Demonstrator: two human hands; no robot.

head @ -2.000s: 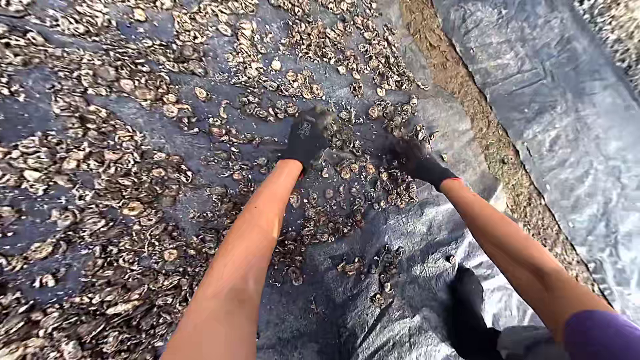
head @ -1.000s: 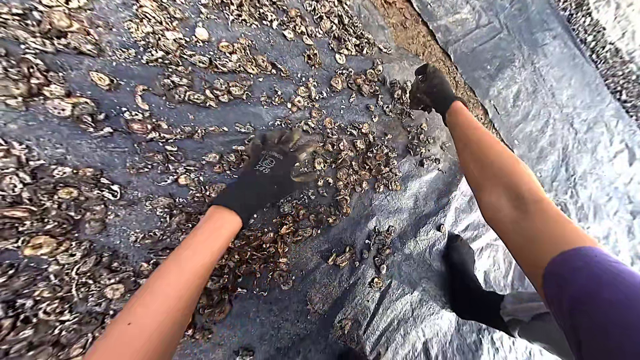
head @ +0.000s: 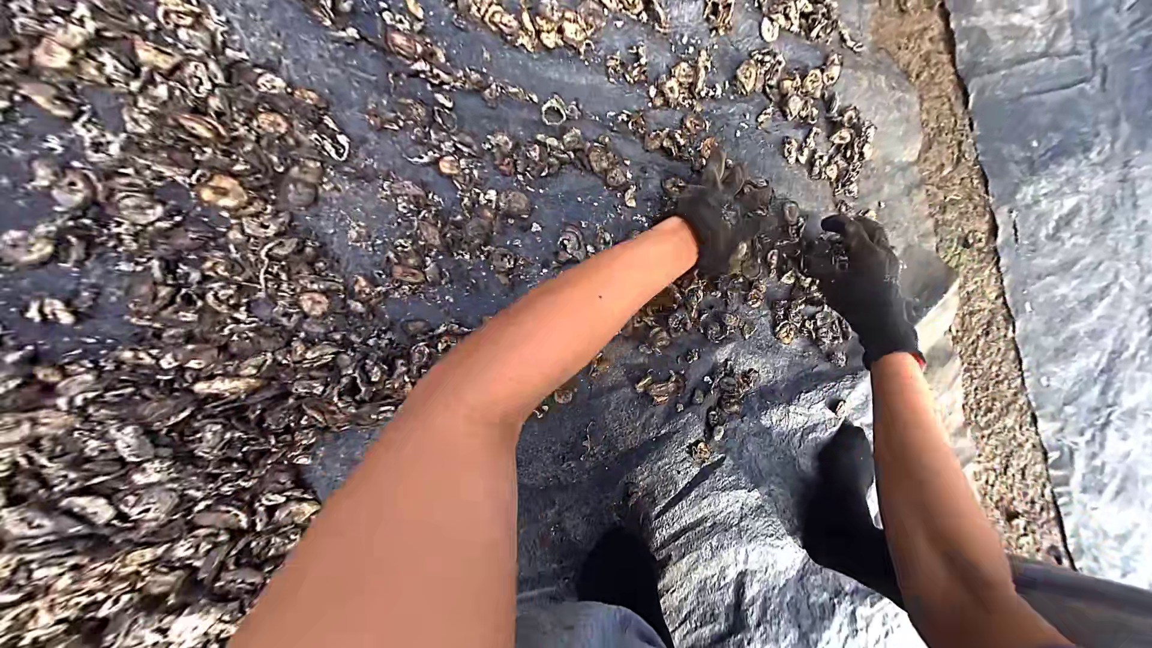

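Observation:
Dried, curled brown slices lie scattered over a dark plastic tarp; what they are cut from I cannot tell. My left hand, in a dark glove, rests low among the slices near the upper middle, its fingers spread and blurred at the edges. Just to its right is my right hand, also gloved, with bent fingers facing the left hand over a loose cluster of slices. Whether slices sit inside the right fingers is hidden. A small gap parts the two hands.
Thick heaps of slices cover the tarp at the lower left. A strip of bare soil runs down the right, with a second plastic sheet beyond it. My dark-covered feet stand on the tarp at the bottom.
My left hand has moved right across the slices, close to the right hand. My right hand, raised near the tarp's edge a second ago, is now lower, facing the left over the slices.

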